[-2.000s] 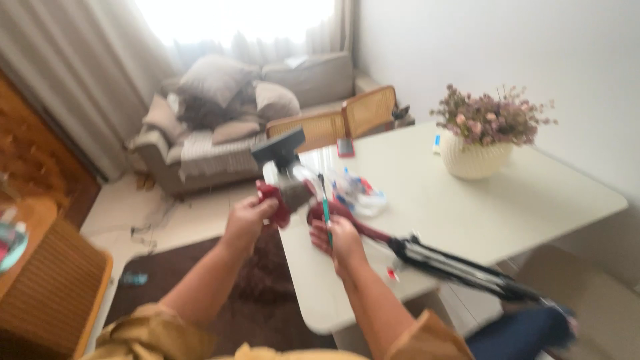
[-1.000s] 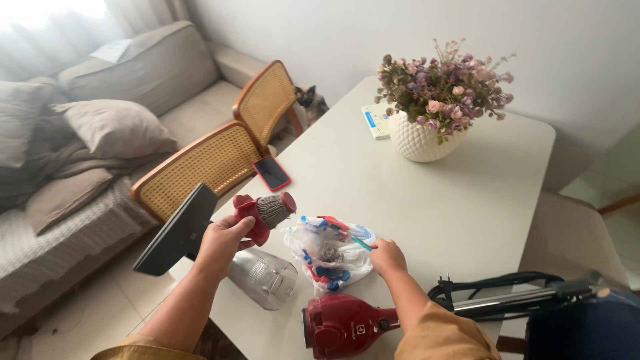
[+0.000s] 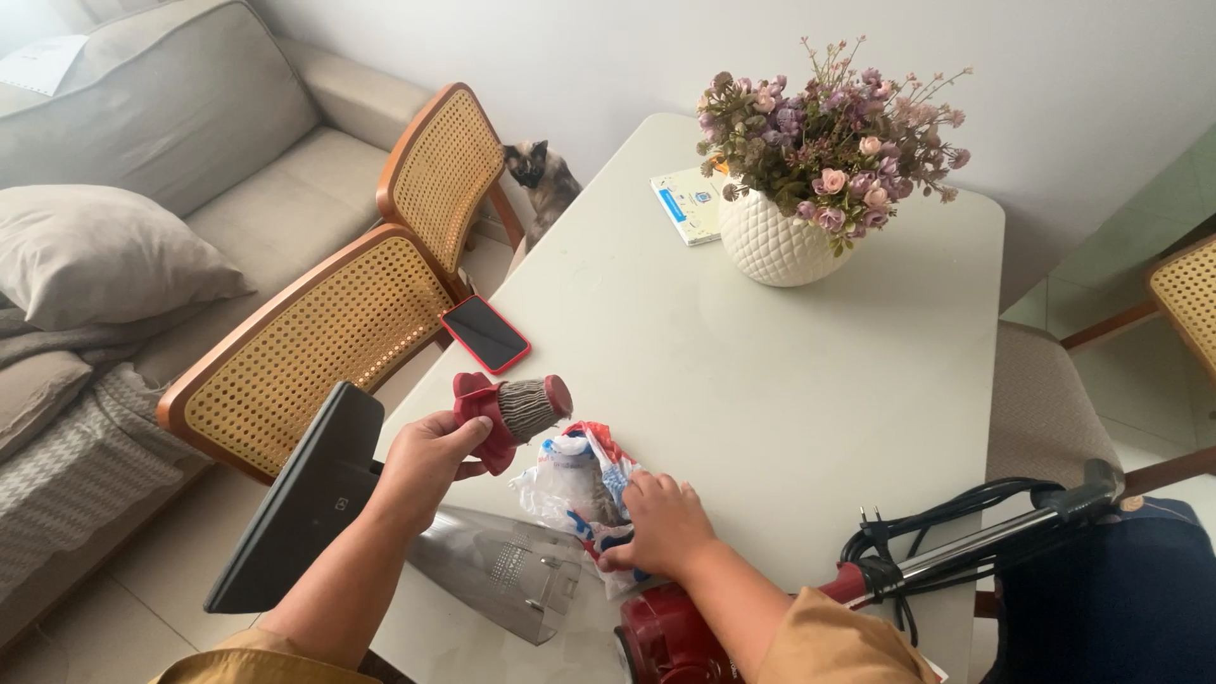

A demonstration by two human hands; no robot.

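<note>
My left hand (image 3: 439, 465) grips the red plastic rim of a pleated vacuum filter (image 3: 525, 408), its grey pleats coated with dust. At the bag's right side, my right hand (image 3: 662, 525) touches a crumpled plastic bag (image 3: 570, 475) that has greyish matter inside; whether the fingers pinch it I cannot tell. Below both hands lies a transparent dust container (image 3: 503, 565), joined to or touching a black floor nozzle (image 3: 309, 503) partly behind my left forearm. The red vacuum cleaner body (image 3: 670, 632) rests under my right forearm, with its metal tube (image 3: 978, 546) reaching right.
On the white table (image 3: 855, 380) are a red-cased phone (image 3: 486, 333), a booklet (image 3: 689, 204) and a white vase (image 3: 779, 242) of flowers. A black power cord (image 3: 855, 541) loops near the tube. Cane-backed chairs (image 3: 313, 351) line the left edge; a cat (image 3: 546, 185) sits behind them.
My right hand held a thin teal item over the bag one second ago; now it is on the bag with no such item seen. The filter stays in my left hand. The view has moved closer.
</note>
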